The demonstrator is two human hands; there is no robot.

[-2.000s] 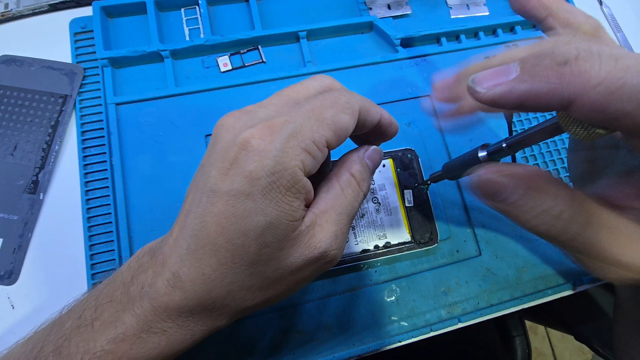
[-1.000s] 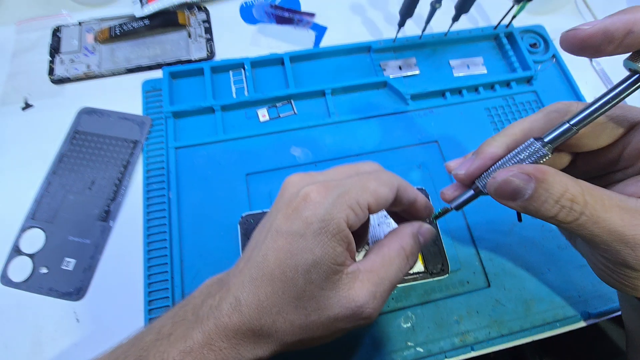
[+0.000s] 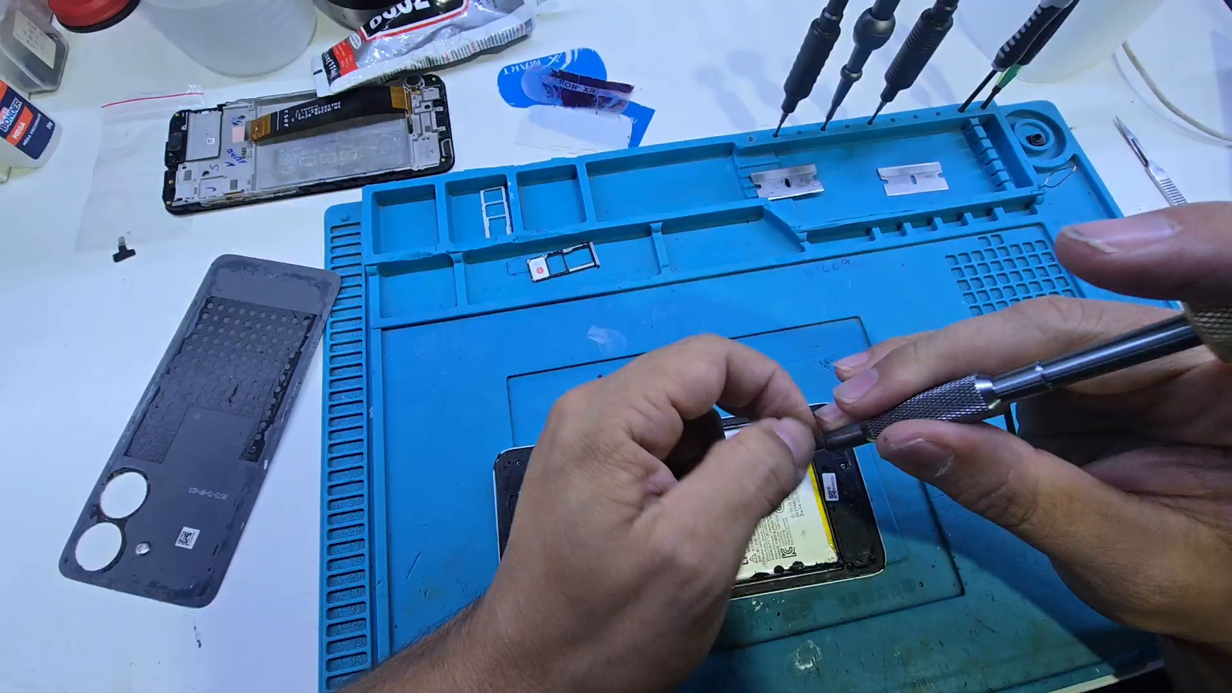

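An opened smartphone [image 3: 852, 520] lies on a blue silicone repair mat [image 3: 443, 404], its battery [image 3: 794, 534] partly showing. Above the phone, my left hand [image 3: 664, 481] has thumb and index finger pinched together at the tip of a precision screwdriver [image 3: 938, 404]; whether a screw or only the tip is between them is too small to tell. The knurled metal shaft of the screwdriver is held in my right hand [image 3: 1088, 462], with the tool slanting up to the right and its far end cut off by the frame. My left hand hides much of the phone.
A grey phone back cover [image 3: 207, 433] lies left of the mat. Behind are a phone display frame [image 3: 308, 144] and a silver adhesive tube [image 3: 423, 38]. Mat compartments hold SIM trays [image 3: 563, 262] and razor blades [image 3: 786, 181]. Several screwdrivers [image 3: 813, 58] stand along the mat's back edge.
The screwdriver tip was down at the phone's end two seconds ago; now it is at my left fingertips above the phone. My right fingers have closed in around the knurled shaft. The view has widened.
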